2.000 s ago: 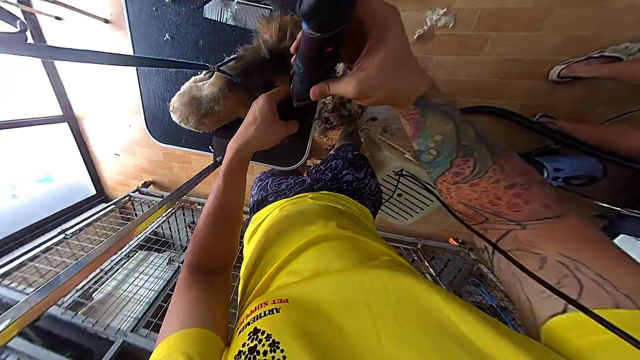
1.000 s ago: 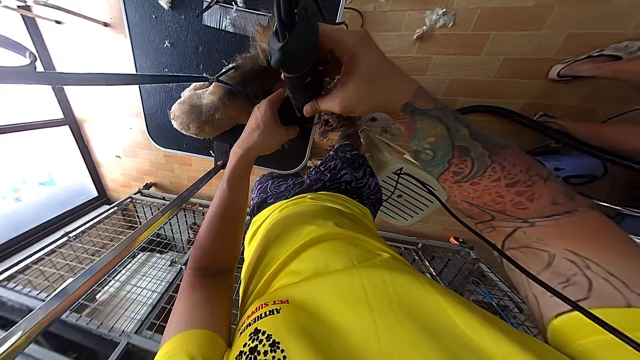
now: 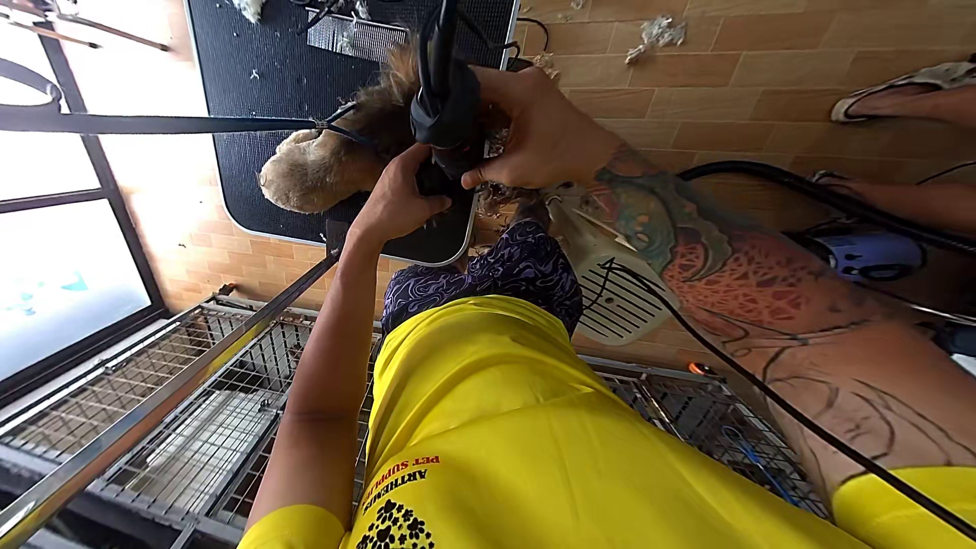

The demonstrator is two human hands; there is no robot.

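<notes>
A dog with a pale tan head (image 3: 309,171) and darker brown body fur is on a black grooming table (image 3: 259,91), with a dark loop and strap (image 3: 191,123) at its neck. My right hand (image 3: 534,130) grips a dark corded electric clipper (image 3: 450,114), held steeply with its cord end toward me. Beside the clipper's lower end, my left hand (image 3: 400,198) has thumb and fingers around something dark at the dog's body. Whether that is fur, a leg or part of the clipper cannot be told. The clipper's blade is hidden.
A slicker-like wire comb (image 3: 354,36) lies on the table. A metal pole (image 3: 168,389) crosses at left above wire cages (image 3: 206,435). A slotted plastic seat (image 3: 621,305), a thick black hose (image 3: 823,194), hair clumps (image 3: 657,34) and another person's foot (image 3: 907,91) are at right.
The clipper has tilted so that its cord end points more toward the camera, and my right hand has turned with it. My left hand has stayed beside the dog's body.
</notes>
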